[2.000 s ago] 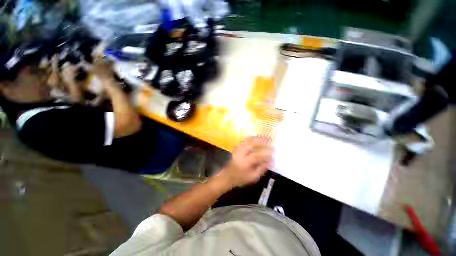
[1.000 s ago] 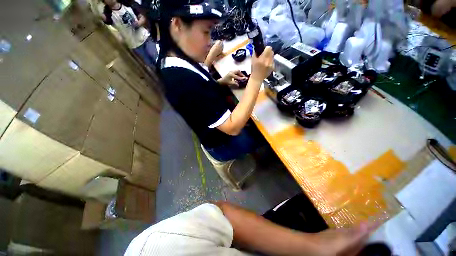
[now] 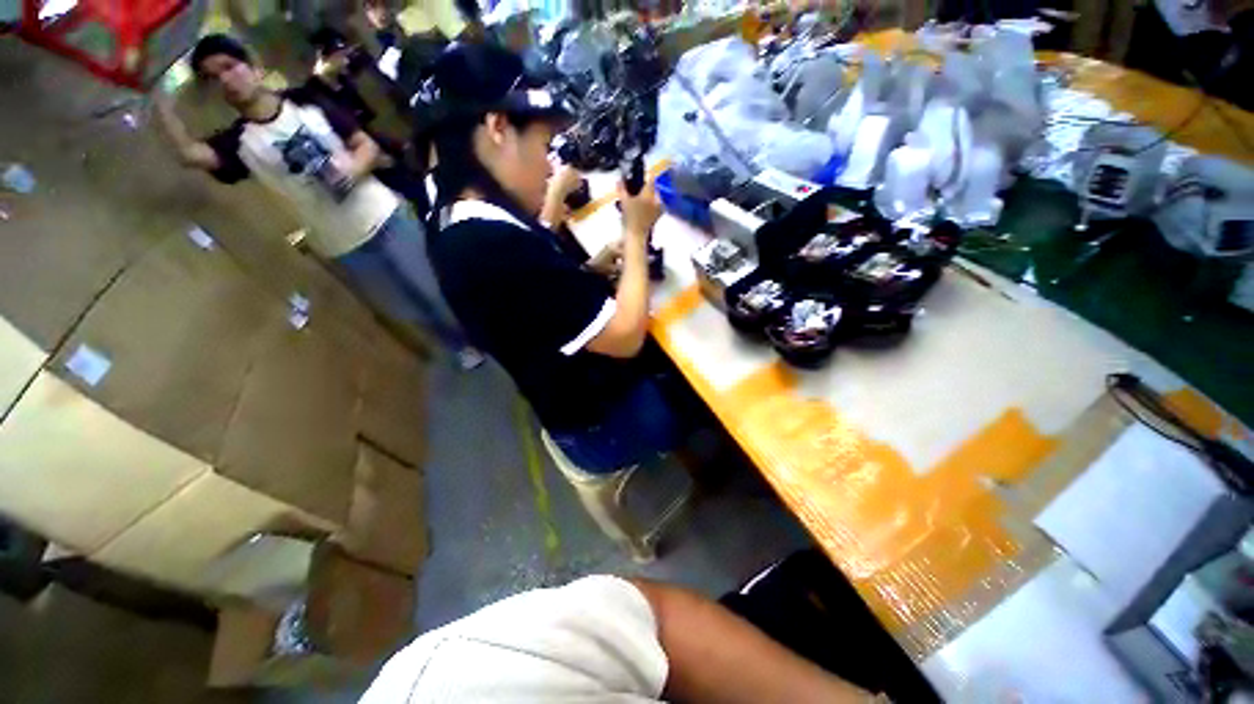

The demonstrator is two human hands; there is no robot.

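My left forearm reaches along the bottom edge, and the hand is cut off by the frame. My right hand is not in view. Nearest in front lies the bench with orange-yellow tape along its edge. White paper sheets lie at the right. Part of a grey-white box, perhaps the screw feeder, shows at the right edge. Several black units with silvery centres sit in a cluster farther along the bench.
A worker in black sits at the bench's left side, holding a dark driver. Another person stands behind. Cardboard boxes are stacked at left. White plastic-wrapped items lie beyond the bench. A dark cable lies at right.
The view has swung left from the feeder and bench, then shifted slightly. My left hand, earlier visible over the bench, has gone out of the bottom edge. The neighbouring worker's raised hand is lower.
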